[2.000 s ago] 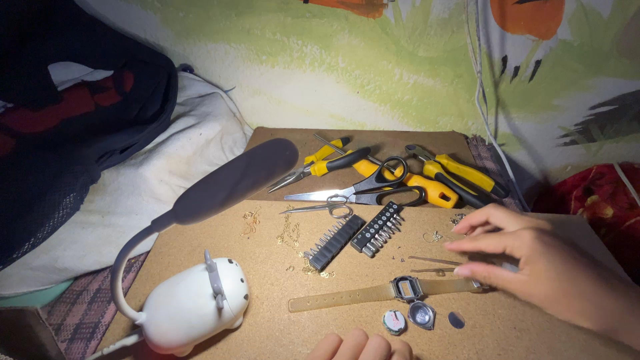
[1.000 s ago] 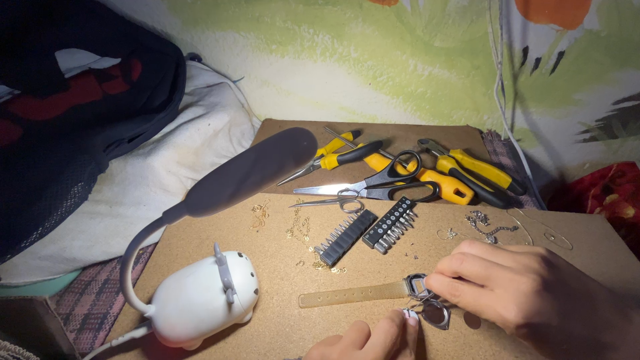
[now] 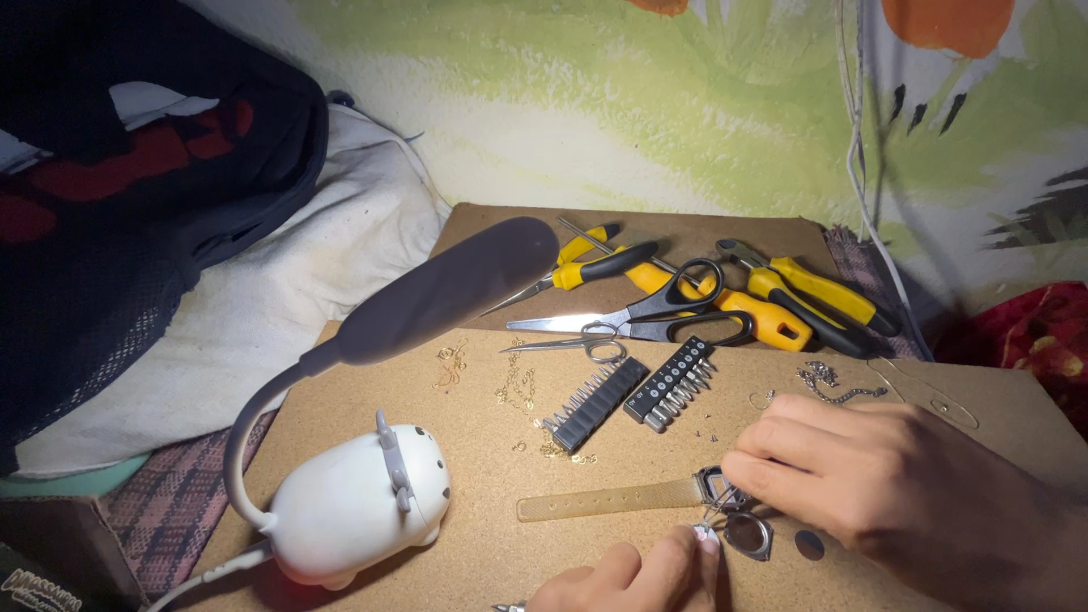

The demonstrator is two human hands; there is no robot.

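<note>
My right hand [image 3: 816, 476] holds metal tweezers [image 3: 722, 501], their tips pointing down-left at a small round watch part [image 3: 705, 533]. That part is pinched under the fingers of my left hand [image 3: 654, 574] near the bottom edge. Between the hands lies an opened wristwatch case [image 3: 719, 486] with a translucent tan strap [image 3: 608, 501] stretching left. Just below the case sits a round metal watch piece [image 3: 748, 535], and a small dark disc [image 3: 809, 545] lies to its right. Two tiny screws [image 3: 705, 437] rest above the case.
A white animal-shaped lamp [image 3: 357, 501] stands at left, its dark head over the board [image 3: 476, 476]. Behind are two screwdriver bit holders [image 3: 599, 404] [image 3: 670, 382], black-handled scissors [image 3: 629, 321], small scissors [image 3: 569, 344], yellow-black pliers [image 3: 807, 293], gold chains [image 3: 514, 382] and a silver chain [image 3: 837, 387].
Two seconds ago my right hand was above the strap's right part; it is now beside the watch case. My left hand has come in to the small round part, which lay loose below the case.
</note>
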